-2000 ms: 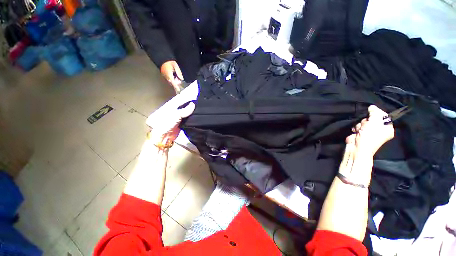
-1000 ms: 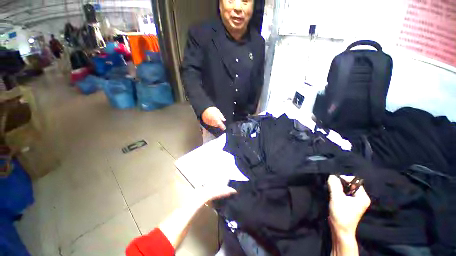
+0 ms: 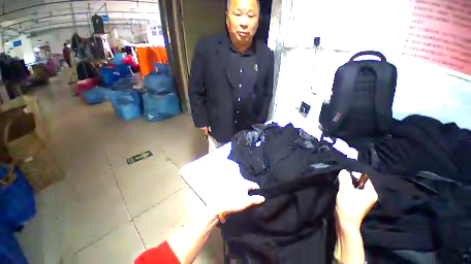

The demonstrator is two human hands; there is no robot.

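A black garment (image 3: 289,211) is stretched between my two hands over the front edge of the white-topped table (image 3: 206,175). My left hand (image 3: 235,200) pinches its upper edge at the left, thumb on top. My right hand (image 3: 355,198) holds the same edge at the right. Thread snips (image 3: 361,180) show as a small brown-orange part sticking up from my right fist; their blades cannot be made out. The lower part of the garment hangs down out of the picture.
A garment pile (image 3: 434,149) covers the table's right side. A black backpack (image 3: 364,95) stands behind it by the wall. A person in a dark jacket (image 3: 232,87) stands beyond the table. Blue bags (image 3: 160,98) lie on the floor at left, near a carton (image 3: 33,154).
The view has tilted up from the lap. My hands are closer together on the garment than at first. The standing person's hand has left the table edge and hangs down.
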